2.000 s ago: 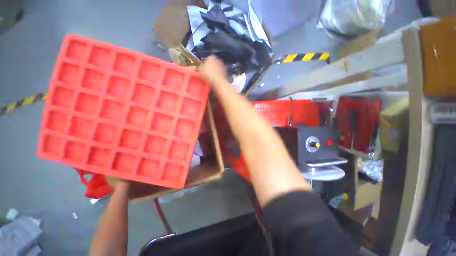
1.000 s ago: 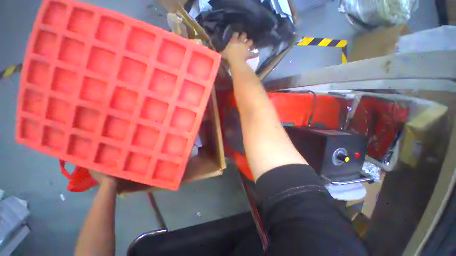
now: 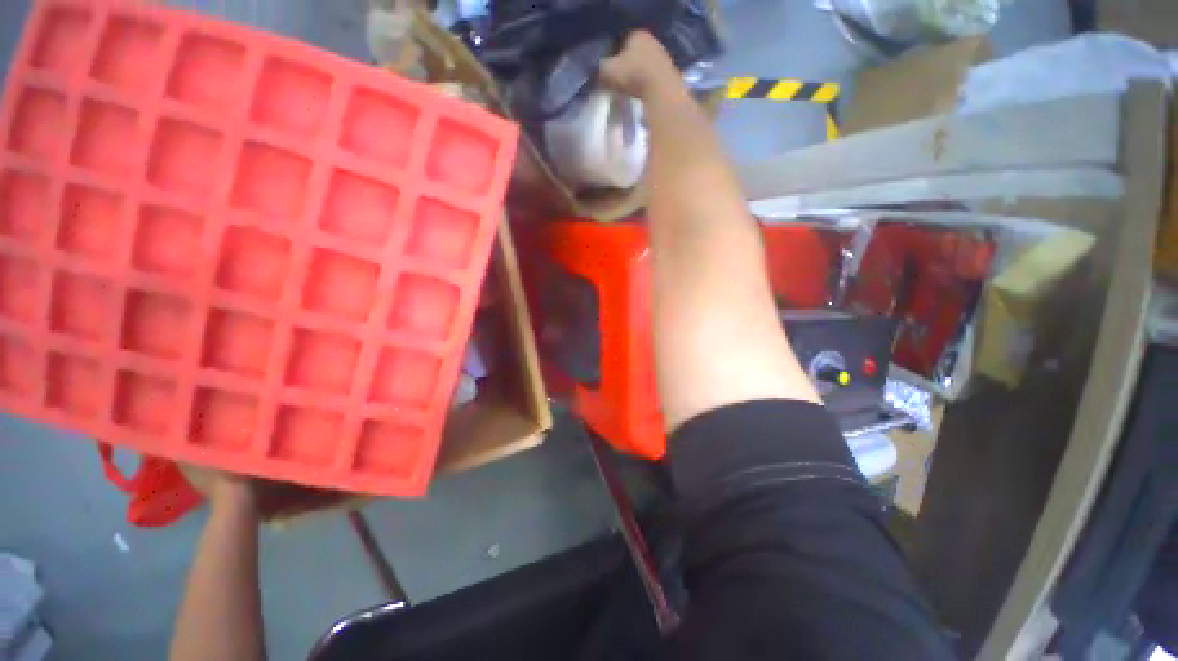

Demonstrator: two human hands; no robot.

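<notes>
The red tray (image 3: 278, 245), a stiff sheet with a grid of square pockets, is raised and tilted over the brown cardboard box (image 3: 527, 342). My left hand (image 3: 222, 488) holds its lower edge; the fingers are hidden behind it. My right hand (image 3: 636, 65) grips the black plastic bag (image 3: 549, 52) in the second carton (image 3: 607, 204). A wide white roll (image 3: 601, 140) shows just below the right hand in that carton. The inside of the first box is mostly hidden by the tray.
A red plastic stool (image 3: 627, 336) stands right of the box, beside a small black device (image 3: 840, 362). A black chair (image 3: 491, 607) with a metal frame is near me. A red bag (image 3: 162, 493) is at lower left. The desk edge (image 3: 1098, 387) curves along the right.
The tray has shifted left, partly out of the picture. My right hand has moved from near the tray's corner into the second carton. The black bag has moved, and the white roll shows more.
</notes>
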